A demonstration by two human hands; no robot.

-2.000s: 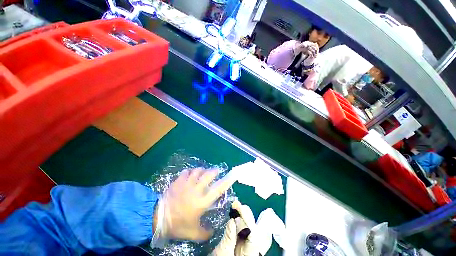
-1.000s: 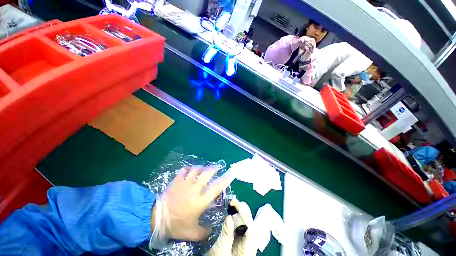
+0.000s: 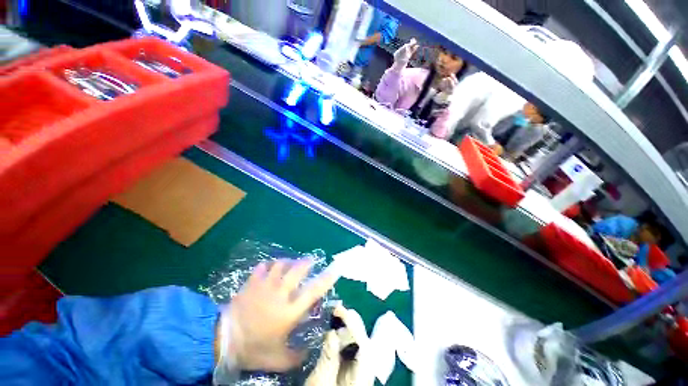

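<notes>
My left hand (image 3: 270, 313), in a thin whitish glove with a blue sleeve, lies spread over crinkled clear plastic film (image 3: 245, 264) on the green bench. Whether anything is under its palm is hidden. My right hand (image 3: 332, 354), also gloved, is right of it at the bottom edge, partly cut off. Its fingers are closed around a small black tool (image 3: 348, 351), of which dark parts show. White paper or cloth pieces (image 3: 377, 269) lie on the green surface beside my right hand.
Red divided bins (image 3: 143, 113) with shiny parts stand at left, beside flat brown cardboard (image 3: 185, 200). A shiny shell (image 3: 469, 366) and a cloudy bag (image 3: 562, 350) lie on the white board (image 3: 445, 309) at right. Beyond the conveyor (image 3: 362, 188) are people and a glowing dog-shaped lamp (image 3: 302, 90).
The whole view has shifted, so the scene sits further left. Both hands keep about the same place on the film. A person across the conveyor has raised a hand.
</notes>
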